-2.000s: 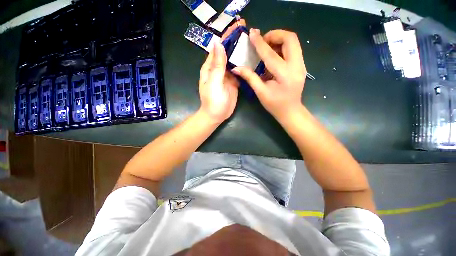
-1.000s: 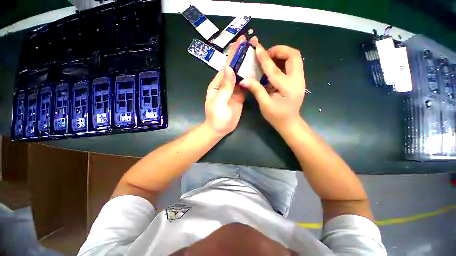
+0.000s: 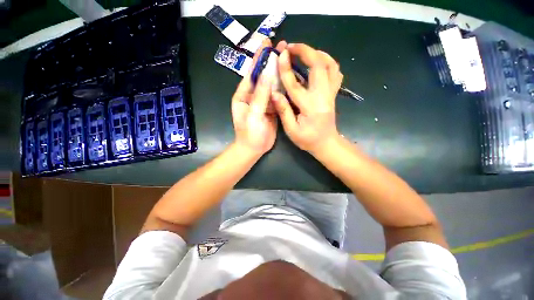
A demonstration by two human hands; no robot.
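Note:
A blue phone housing [image 3: 260, 65] with a pale LCD screen [image 3: 271, 70] is held between both hands, tilted, and partly hidden by the fingers. My left hand [image 3: 254, 117] grips its left side and lower end. My right hand [image 3: 310, 96] has its fingertips on the right side and over the pale part. A slim metallic tool tip [image 3: 353, 94] sticks out to the right past my right hand; whether the hand holds it cannot be told. Loose mainboards [image 3: 227, 24] with pale rectangles lie fanned out just beyond the hands.
A black blister tray [image 3: 108, 88] with a row of blue housings is at left. White-and-blue stacked boards [image 3: 461, 57] and a clear blister tray [image 3: 509, 111] are at right. Small pale specks lie on the dark green mat. An open cardboard box [image 3: 82, 234] is below left.
The held housing has turned more edge-on, and my right hand has moved left and closed over its pale face. More of the metallic tool shows at the right.

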